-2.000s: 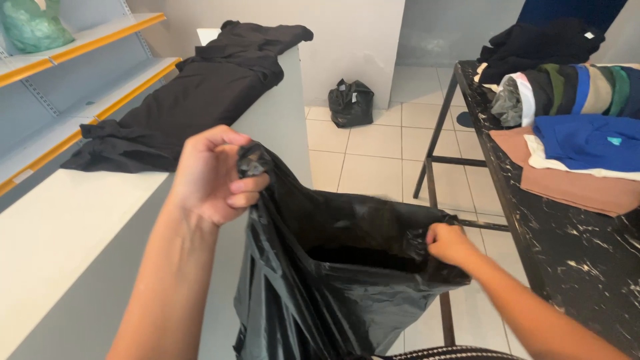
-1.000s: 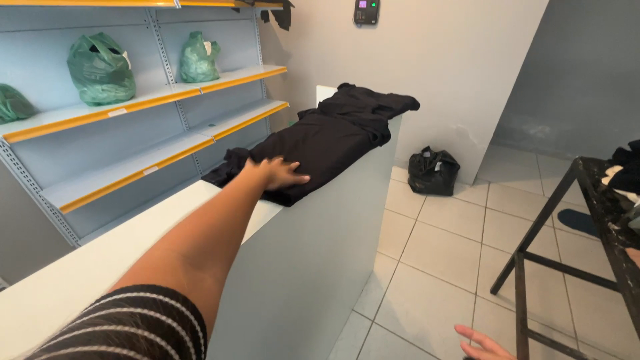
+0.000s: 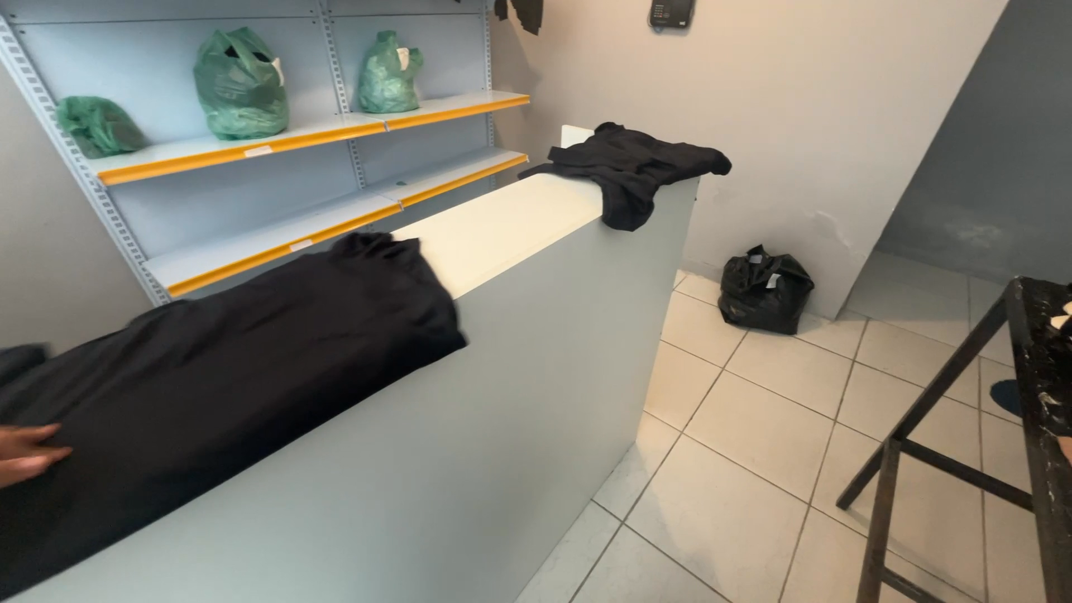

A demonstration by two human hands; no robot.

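Observation:
My left hand (image 3: 32, 455) is at the left edge, its fingers on a black garment (image 3: 251, 352) spread along the near part of the white counter top. Only part of the hand shows, and whether it grips the cloth cannot be seen. A second black garment (image 3: 628, 163) lies crumpled at the counter's far end, one part hanging over the side. Bare white counter top (image 3: 502, 226) shows between the two. My right hand is out of view.
Green plastic bags (image 3: 241, 88) stand on shelves with yellow edges (image 3: 318, 234) behind the counter. A tied black plastic bag (image 3: 764, 293) sits on the tiled floor by the wall. At right is a dark table with a metal frame (image 3: 888, 469).
One black garment has come away from the far pile toward me along the counter. My left hand has moved left with it. My right hand and the black bag both hands held earlier are out of view.

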